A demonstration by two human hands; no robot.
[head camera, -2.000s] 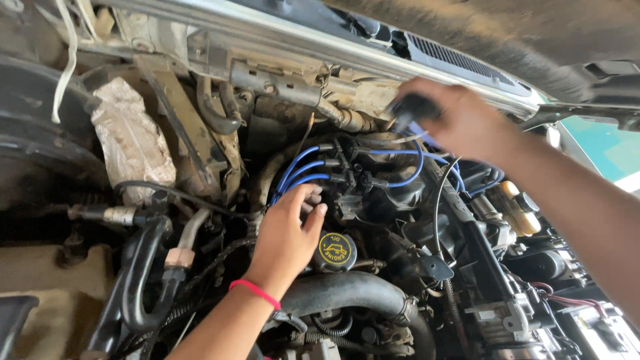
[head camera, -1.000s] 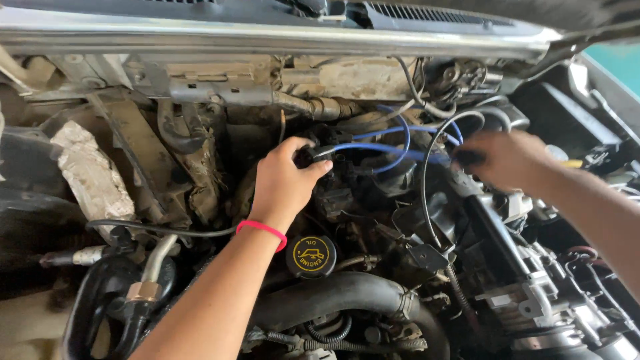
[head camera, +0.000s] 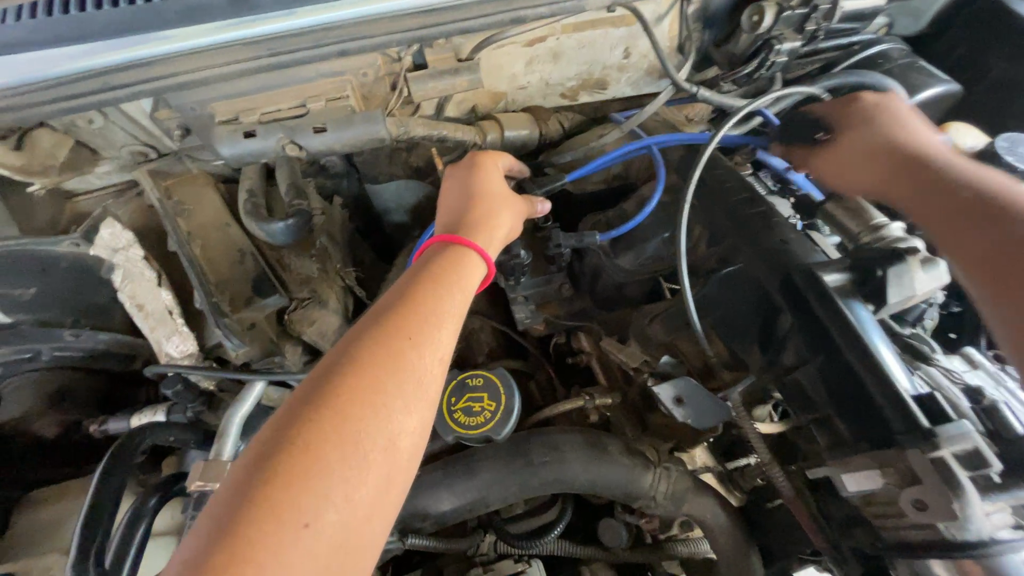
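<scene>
My left hand (head camera: 488, 196), with a red band at the wrist, grips a black spark plug wire boot (head camera: 544, 186) over the ignition coil pack (head camera: 544, 296). From that boot a blue spark plug wire (head camera: 632, 150) runs right. At its far side my right hand (head camera: 852, 140), blurred, is closed around a dark boot (head camera: 800, 128) by the blue wires. Another blue wire (head camera: 658, 192) loops down to a boot (head camera: 578, 238) on the coil pack. Part of a blue wire shows behind my left wrist.
The engine oil cap (head camera: 478, 406) lies right of my left forearm, above a thick black hose (head camera: 552, 472). A thin grey cable (head camera: 684, 232) arches between my hands. The firewall (head camera: 296, 132) runs behind, and a foil-like wrapped piece (head camera: 148, 292) is at left.
My left hand has gone from resting beside the coil pack to gripping a wire boot. My right hand has moved from above the wires to their right side. The view has shifted closer.
</scene>
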